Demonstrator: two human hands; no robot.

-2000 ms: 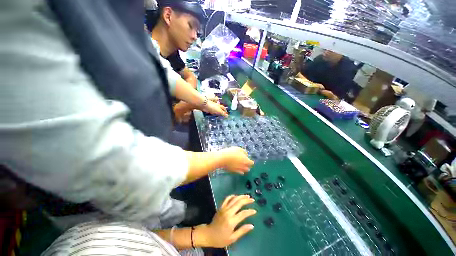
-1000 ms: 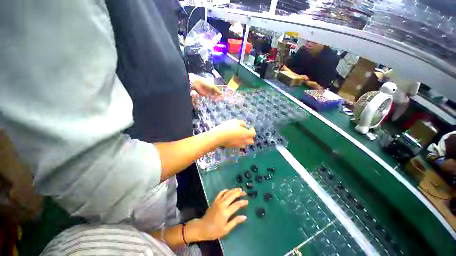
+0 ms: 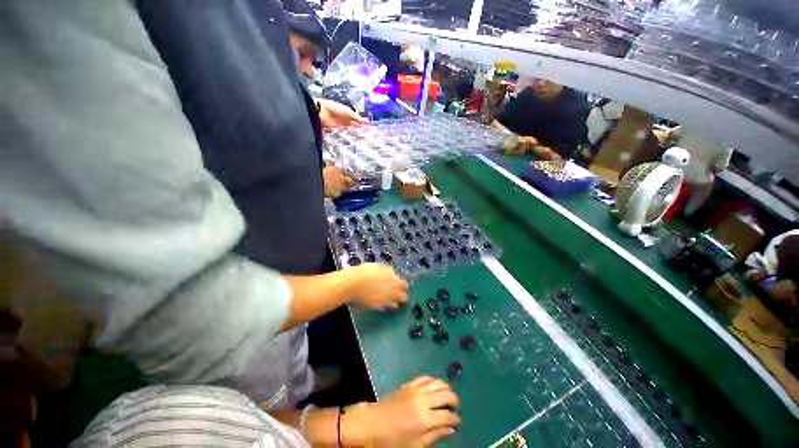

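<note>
My left hand (image 3: 425, 413) is at the bottom centre on the green bench, with bands at its wrist. Its fingers are curled; whether they hold anything cannot be told. Several small round black parts (image 3: 441, 338) lie loose beyond it, one (image 3: 455, 368) close to its fingers. A clear tray with few visible parts (image 3: 517, 363) lies to their right, with a row of dark parts along its far side. A clear tray with many dark parts (image 3: 412, 234) lies beyond the cluster. My right hand is not in view.
A close person's light sleeve (image 3: 105, 184) fills the left; that person's hand (image 3: 378, 287) is beside the filled tray. Another clear tray (image 3: 412, 140) is raised farther up the bench. A pale strip (image 3: 561, 338) crosses the bench. A white fan (image 3: 648, 194) stands at right.
A clear tray has been lifted away up the bench, leaving a filled tray in view below. The neighbour's hand has moved back toward the black parts. My left hand has moved lower and its fingers have curled.
</note>
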